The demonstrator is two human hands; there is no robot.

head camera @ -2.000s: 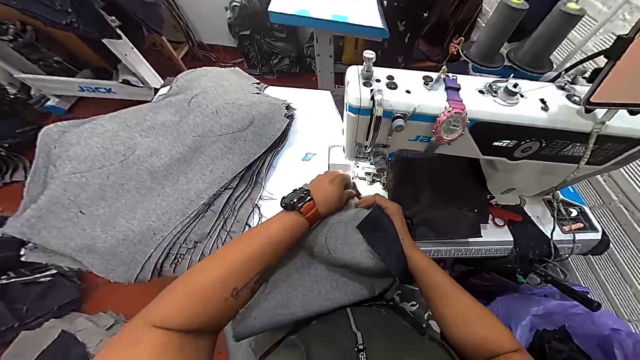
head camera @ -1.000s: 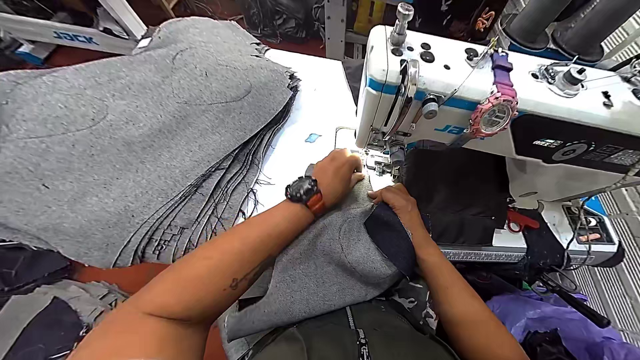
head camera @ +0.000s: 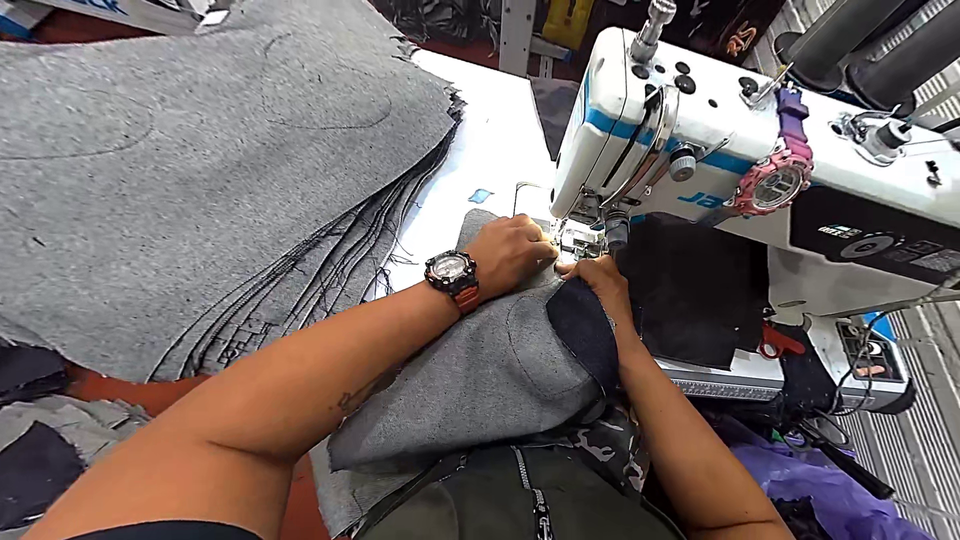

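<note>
A piece of grey fabric [head camera: 465, 375] with a dark blue underside hangs from the sewing machine's bed over my lap. My left hand [head camera: 510, 255], with a black and red wristwatch [head camera: 451, 274] above it, presses and pinches the fabric just left of the presser foot [head camera: 581, 241]. Close by, in front of the foot, my right hand [head camera: 600, 281] grips the fabric's edge, where a dark blue part [head camera: 581, 330] is folded over. The white industrial sewing machine [head camera: 697, 142] stands over both hands. My fingertips are partly hidden, and the needle cannot be made out.
A stack of grey fabric pieces [head camera: 225, 172] covers the left of the white table [head camera: 495, 135]. A pink and purple watch [head camera: 776, 184] is strapped on the machine arm. Black fabric [head camera: 690, 292] and a red-handled tool [head camera: 780, 341] lie right of the needle area. Thread cones [head camera: 840, 37] stand behind.
The view has moved closer to the machine. Both hands remain at the fabric near the presser foot; a grey fabric end now shows beyond my left hand.
</note>
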